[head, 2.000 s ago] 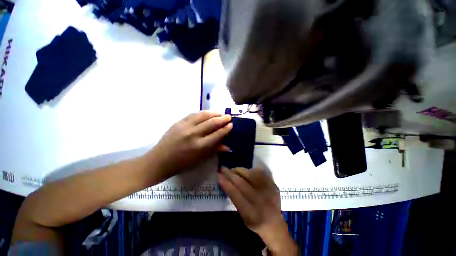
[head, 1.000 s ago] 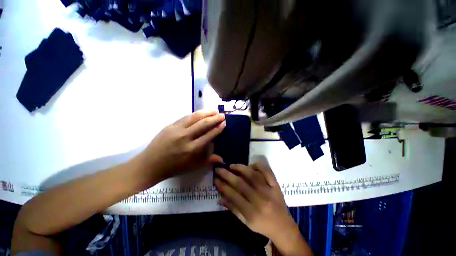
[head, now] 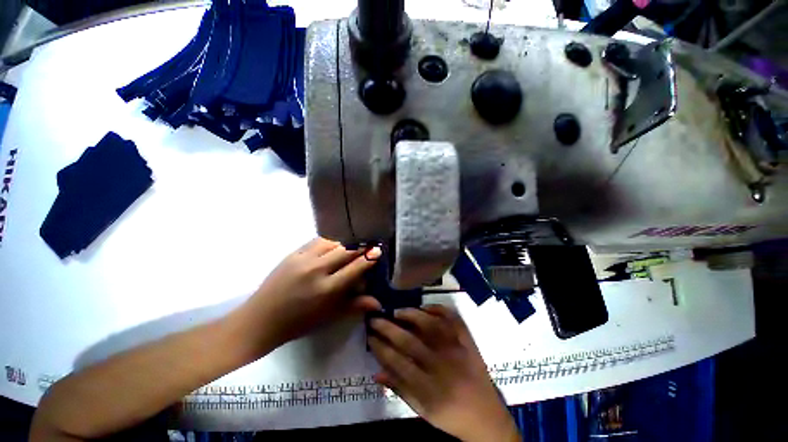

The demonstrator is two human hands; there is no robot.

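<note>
A navy fabric panel [head: 396, 298] lies flat at the front of the sewing machine head [head: 544, 173], its far part hidden under the head. My left hand [head: 315, 280] presses on its left side, fingertips at the head's lower edge. My right hand [head: 432, 354] rests its fingertips on the panel's near end. The needle and presser foot are hidden by the head.
A neat navy stack [head: 97, 194] lies at the left. A larger fanned navy bundle [head: 238, 69] lies behind, left of the head. Navy strips [head: 473, 278] and a black phone [head: 570, 293] lie right of the needle area. A printed ruler [head: 276, 393] runs along the front edge.
The view has shifted, showing the top of the machine head and more of the rear bundle. The head now covers more of the panel. Both hands stay on the fabric.
</note>
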